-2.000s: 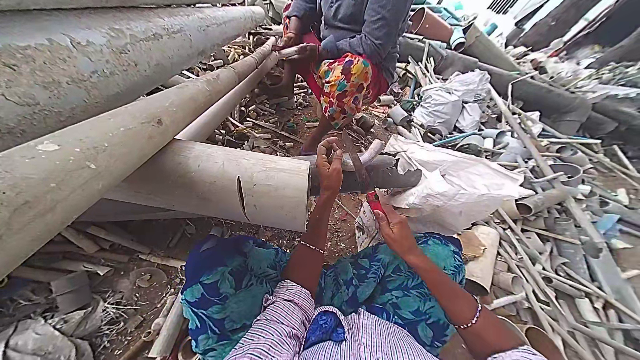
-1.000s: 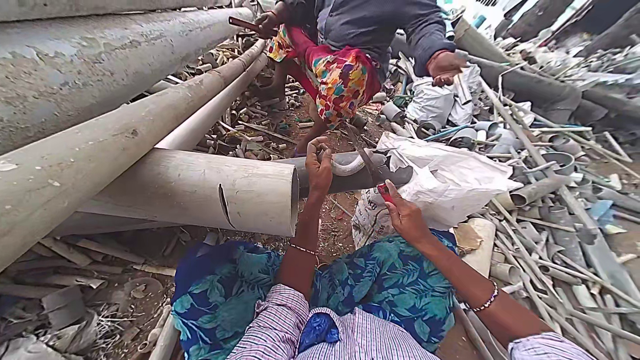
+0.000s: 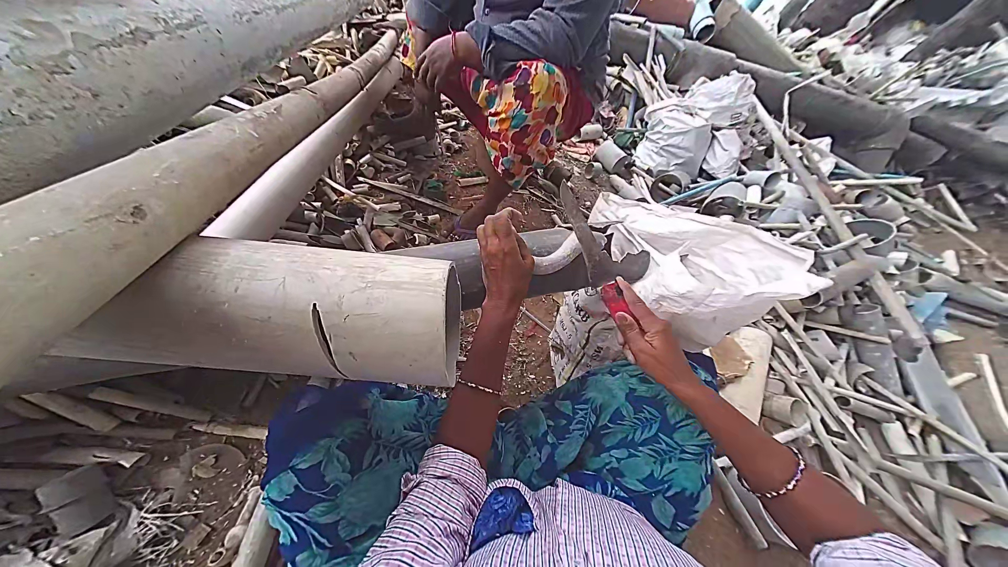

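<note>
My left hand (image 3: 506, 256) is closed around the near end of a curved pale plastic pipe piece (image 3: 561, 256), above a dark grey pipe (image 3: 465, 264). In my right hand (image 3: 650, 335) is the red handle of a large blade (image 3: 584, 228), which looks like a billhook. Its metal crosses the far end of the pale piece; whether they touch cannot be told. A white woven sack (image 3: 709, 252) lies just beyond and right of the blade.
A wide pale pipe (image 3: 268, 307) with a slit lies left of my hands, beside long pipes (image 3: 142, 197). A person (image 3: 543, 47) squats ahead. Pipe scraps (image 3: 858, 378) cover the ground at the right; full white sacks (image 3: 685, 130) stand behind.
The other person's hands, spread apart a second ago with a tool in one and a small piece in the other, are now close together at the knee. My hands hold about the same place.
</note>
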